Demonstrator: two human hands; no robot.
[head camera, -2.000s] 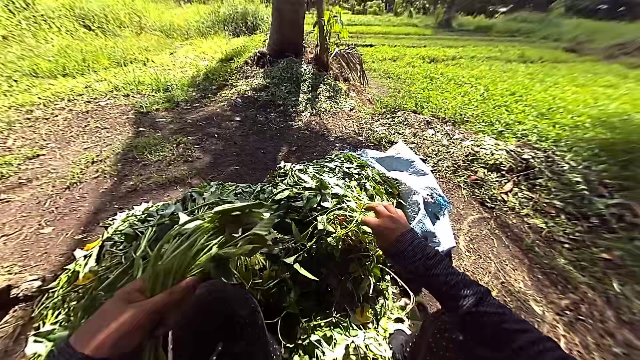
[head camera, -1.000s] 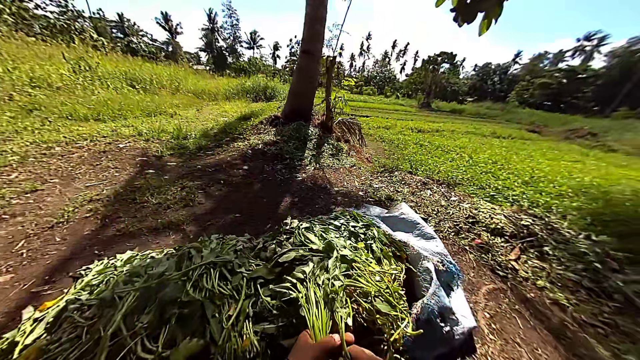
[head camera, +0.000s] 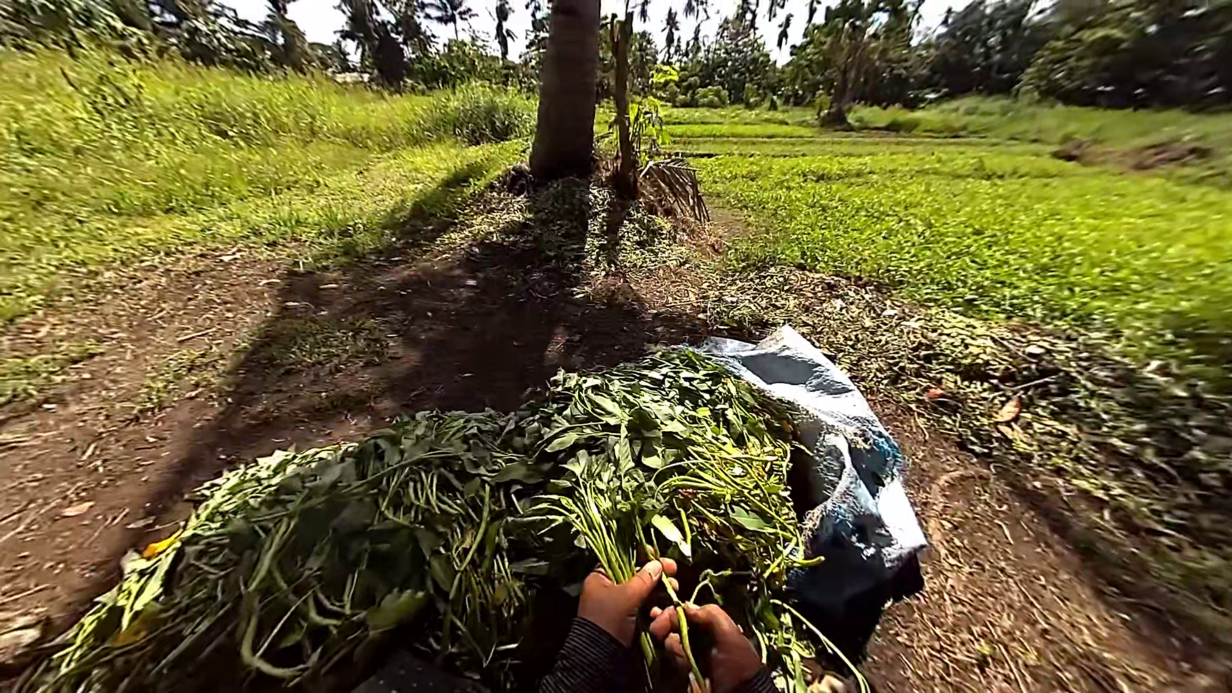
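A bunch of leafy green stems (head camera: 611, 525) is gripped at its lower ends by my left hand (head camera: 619, 599), thumb uppermost. Close beside it, my right hand (head camera: 710, 643) pinches a single long green stem (head camera: 684, 626) that runs down between the two hands. Both hands are low in the centre, over a large heap of cut leafy greens (head camera: 385, 529). The heap spreads from the lower left to the right of the hands. A pale blue and white woven sack (head camera: 837, 414) lies open against the heap's right side.
Brown bare soil (head camera: 125, 433) with dry litter surrounds the heap. A tree trunk (head camera: 566, 96) and a thin wooden post (head camera: 624, 115) stand ahead, with dry fronds (head camera: 674, 188) at their base. Wilted plant cuttings (head camera: 962, 375) lie along the right, beside a low green field (head camera: 962, 221).
Two seconds ago my hands were apart, the left on stems and the right on the heap. Now they are together at the centre, with a bunch in the left. The view has tilted up, then partly down.
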